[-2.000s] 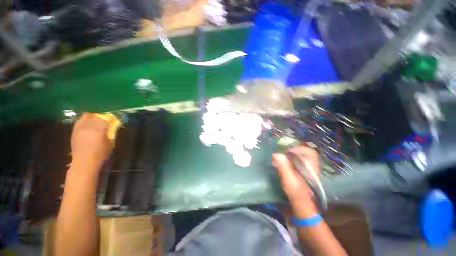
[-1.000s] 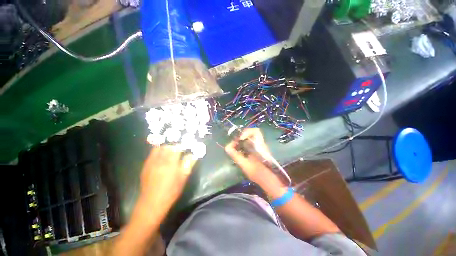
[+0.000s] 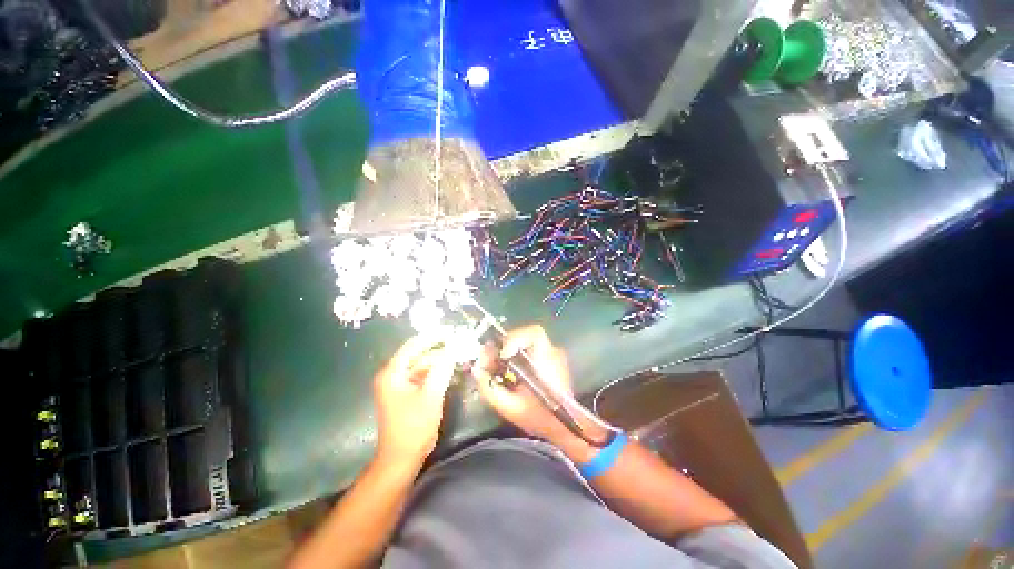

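My left hand (image 3: 414, 400) is bare and holds a small white plastic part (image 3: 458, 343) between its fingertips, in front of the pile of white parts (image 3: 400, 272). My right hand (image 3: 528, 383), with a blue wristband, holds the soldering iron (image 3: 550, 402), whose cord runs back over the wrist. A small yellow bit shows at the right fingers. The hands are close together; whether they touch is too bright and blurred to tell. A thin strand of solder wire (image 3: 441, 78) hangs in front of the blue duct (image 3: 411, 83).
Lead wires (image 3: 589, 245) lie right of the white pile, under the flared hood (image 3: 428, 183). The soldering station (image 3: 792, 237) stands further right. The black component tray (image 3: 150, 406) is at left. A wired assembly (image 3: 86, 245) lies on the green belt. A blue stool (image 3: 891, 371) stands at right.
My left hand has come from the white pile towards my right hand, now with a white part in its fingers. Earlier it was at the left tray with something yellow. The view has turned right since then.
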